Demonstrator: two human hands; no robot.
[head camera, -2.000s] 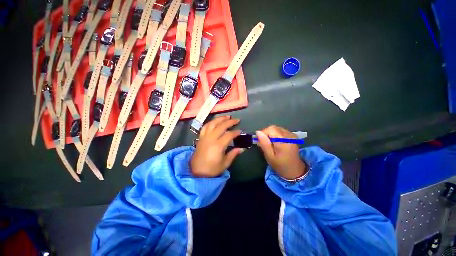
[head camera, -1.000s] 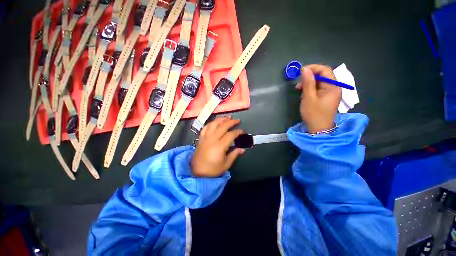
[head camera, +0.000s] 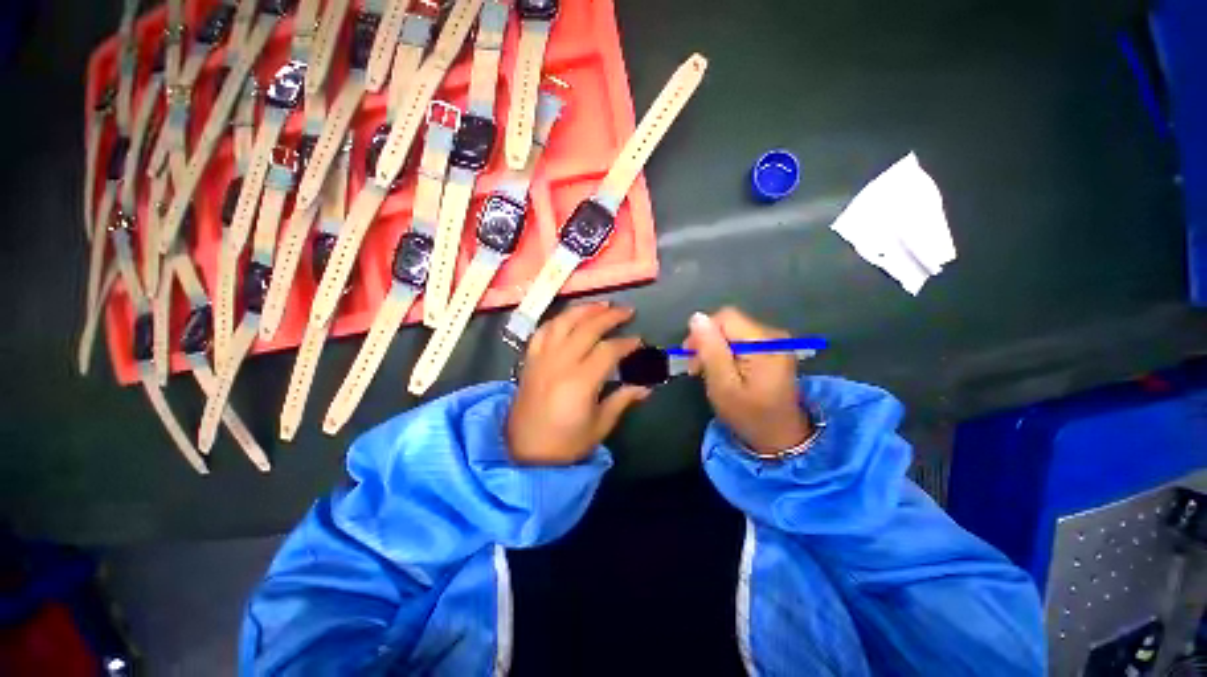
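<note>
A wristwatch with a dark squarish head (head camera: 645, 366) lies near the table's front edge. My left hand (head camera: 569, 384) is closed around its left side, covering most of that strap half. My right hand (head camera: 752, 381) holds a thin blue applicator (head camera: 781, 347), its front end at the right edge of the watch head; the tip is too small to make out. The right strap half is mostly hidden behind my right hand. A small round blue cup (head camera: 774, 175) stands on the table, and a white cloth or paper (head camera: 899, 225) lies right of it.
A red-orange tray (head camera: 622, 271) at the left bears many watches laid slantwise, several straps overhanging its front edge. The tray's nearest watch (head camera: 586, 229) lies just beyond my left hand. The dark green table (head camera: 1059, 185) lies under everything. Blue bins (head camera: 1032, 456) stand at the right.
My right hand has come back from the cup and cloth to the watch with the blue applicator, which now sits at a slightly different angle than two seconds ago. My left hand has stayed on the watch.
</note>
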